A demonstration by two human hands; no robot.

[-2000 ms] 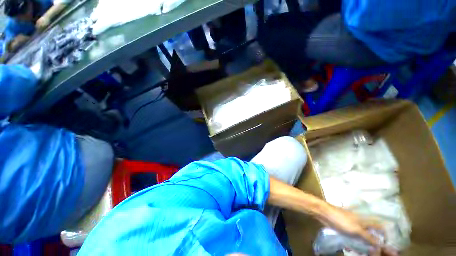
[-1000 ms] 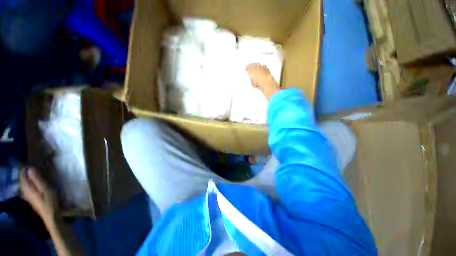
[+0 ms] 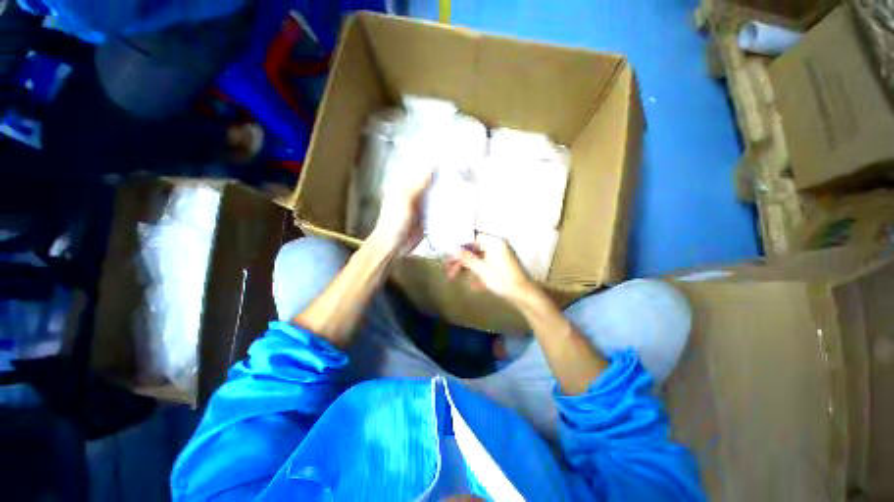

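Observation:
An open packing carton (image 3: 466,69) stands between my knees, with white bagged goods (image 3: 524,181) in two rows inside. A white, shiny poly bag (image 3: 449,208) lies over the left row near the carton's front wall. My left hand (image 3: 404,214) holds this bag along its left side. My right hand (image 3: 490,265) is at its lower right corner, with thumb and fingers closed on the edge. The bag is overexposed, so its contents cannot be told.
A side carton (image 3: 221,284) with clear-white bags stands at my left. A large open carton (image 3: 755,382) is at my right. A wooden pallet (image 3: 760,147) with brown cartons is at upper right. A person in blue sits at upper left by a blue and red stool (image 3: 265,93).
My left hand has come from beside the side carton into the packing carton and now holds a bag. My right hand has moved from the right row towards the carton's front edge.

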